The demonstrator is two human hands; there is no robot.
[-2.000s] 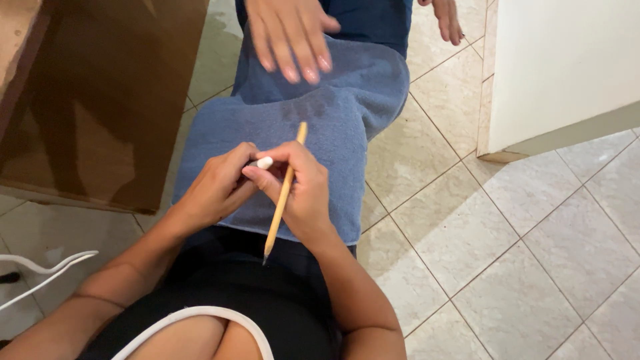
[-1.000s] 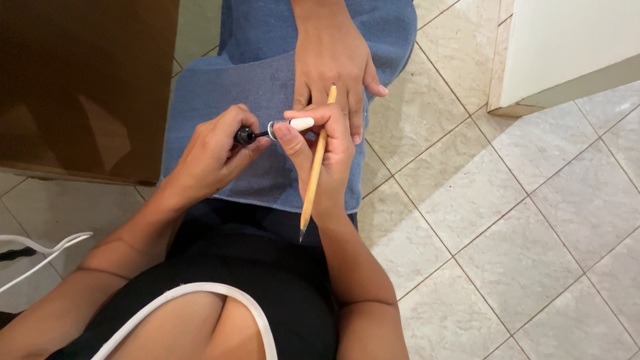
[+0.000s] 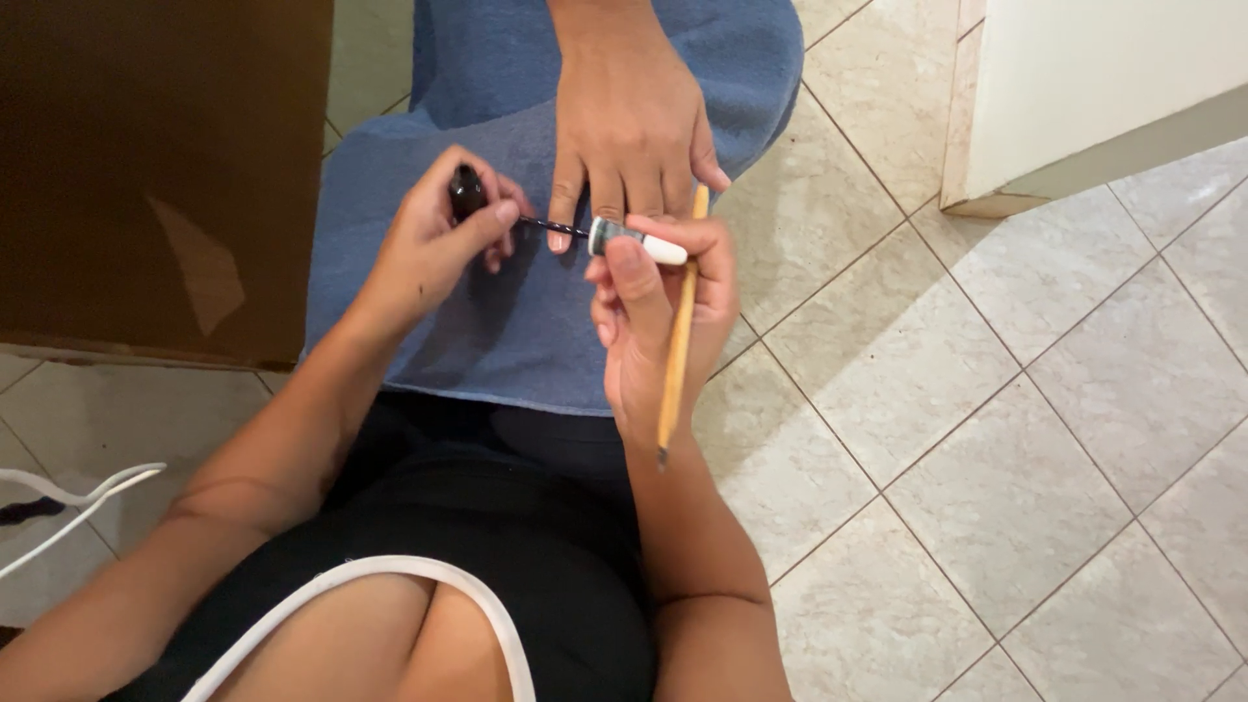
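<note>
My left hand [image 3: 444,229] grips a glossy black cap or handle [image 3: 468,190] with a thin dark stem [image 3: 551,226] pointing right. The stem's far end meets a small clear-and-white container [image 3: 639,242], pinched between thumb and fingers of my right hand [image 3: 668,292]; whether its tip is inside, I cannot tell. A slim wooden stick [image 3: 680,351] with a dark pointed lower end is also held in my right hand, slanting across the palm. Another person's hand [image 3: 629,127] lies palm down, fingers towards me, on a blue towel [image 3: 390,185]; my right hand partly hides its fingertips.
A dark brown panel [image 3: 156,195] stands at the left, beside the towel. At upper right is the corner of a white wall or counter [image 3: 1092,88]. A white cable [image 3: 122,478] shows at lower left, over a tiled floor [image 3: 907,390].
Two seconds ago the other person's hand was raised farther away; it now rests on the towel. My hands have drawn apart since then, exposing the black piece and its stem.
</note>
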